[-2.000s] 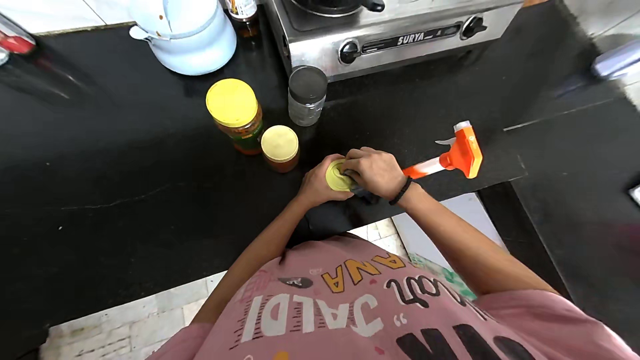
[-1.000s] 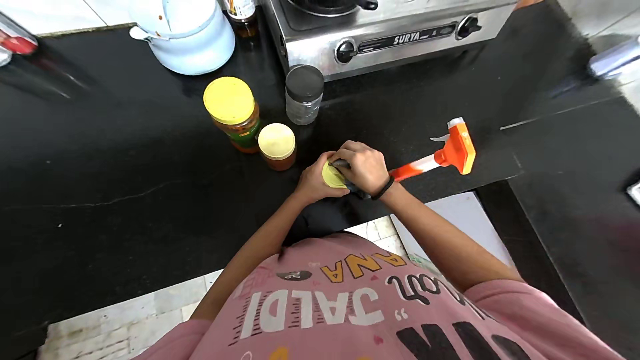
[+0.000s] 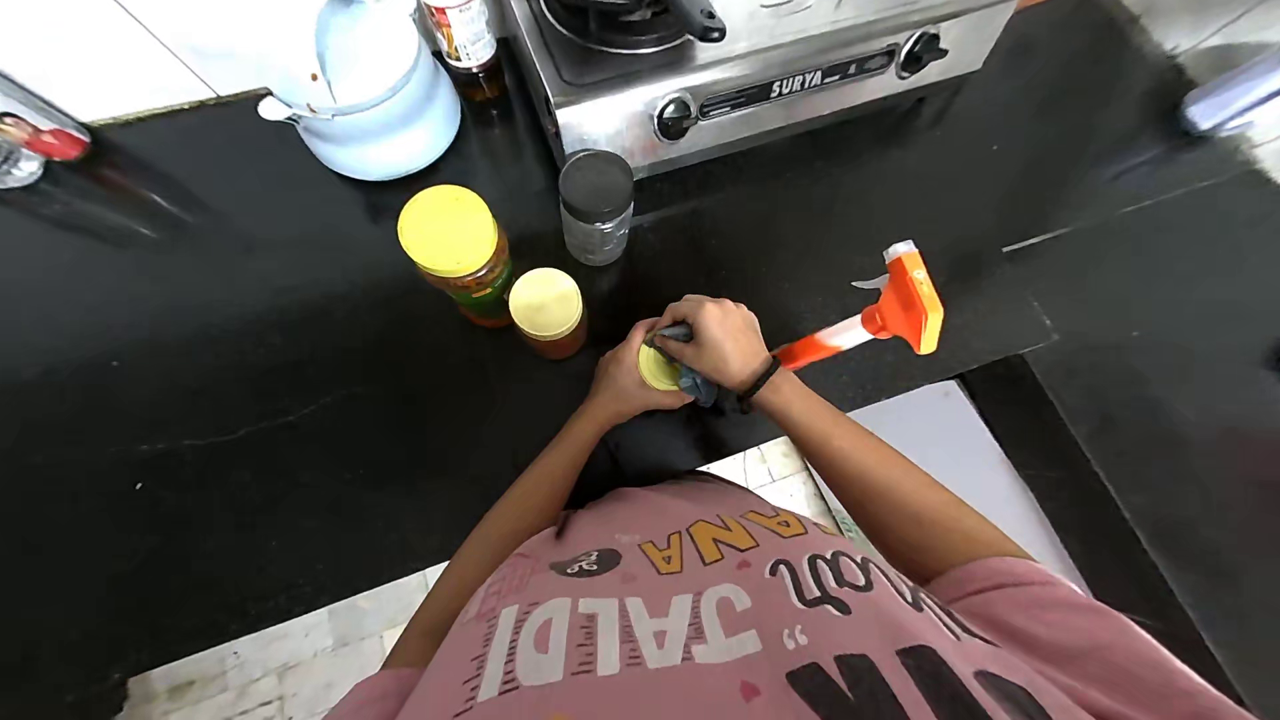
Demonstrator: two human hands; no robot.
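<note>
My left hand (image 3: 628, 382) is wrapped around a small jar with a pale yellow lid (image 3: 657, 368), held near the counter's front edge. A dark cloth (image 3: 697, 386) is bunched in my right hand (image 3: 722, 342), pressed against that lid; the jar's body is hidden. Left of my hands stand a jar with a cream lid (image 3: 546, 304) and a larger jar with a yellow lid (image 3: 448, 232). Behind them is a clear jar with a black lid (image 3: 597, 205). An orange spray bottle (image 3: 905, 302) lies to the right, partly behind my right wrist.
A steel gas stove (image 3: 780, 95) stands at the back of the black counter (image 3: 250, 400). To its left are a light blue kettle (image 3: 385, 120) and a dark bottle with a label (image 3: 463, 35). A glass container with a red item (image 3: 40, 140) is far left.
The cloth in my right hand has shifted over the lid of the held jar, while my left hand keeps its grip. The standing jars have stayed in place.
</note>
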